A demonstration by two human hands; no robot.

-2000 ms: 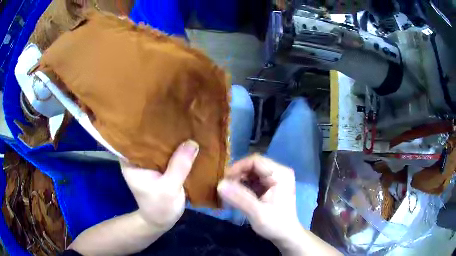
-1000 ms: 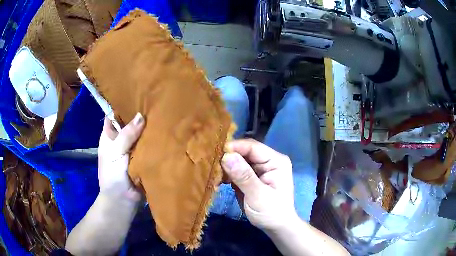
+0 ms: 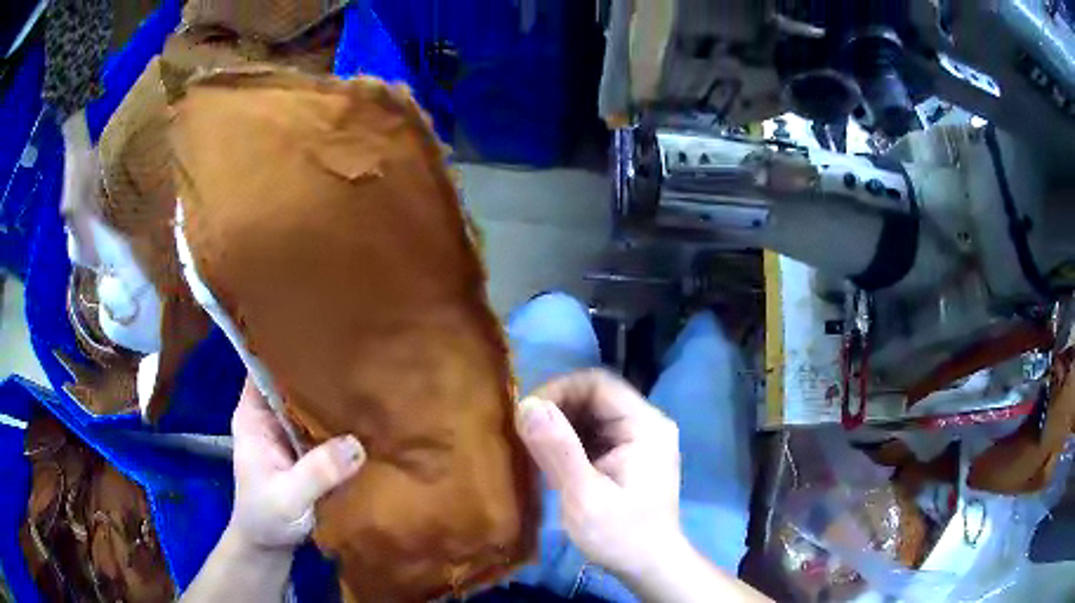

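An orange-brown bag lining point(image 3: 354, 283) with frayed raw edges is held up in front of me over my lap. A narrow white edge runs along its left side, and a small flap shows near its top. My left hand point(image 3: 277, 471) grips the lower left edge, thumb on the front face and fingers behind it. My right hand point(image 3: 607, 465) pinches the right edge between thumb and fingers.
A blue bin point(image 3: 71, 383) at the left holds tan textured shells point(image 3: 136, 153) and a white piece point(image 3: 127, 309). Another person's arm point(image 3: 80, 177) reaches in there. Crumpled brown pieces point(image 3: 88, 507) lie lower left. The sewing machine point(image 3: 778, 194), red-handled snips point(image 3: 855, 377) and a clear bag point(image 3: 825, 518) are right.
The lining has turned more upright and its small flap now shows near the top. My left hand has moved lower. Another person's arm has come in at the upper left.
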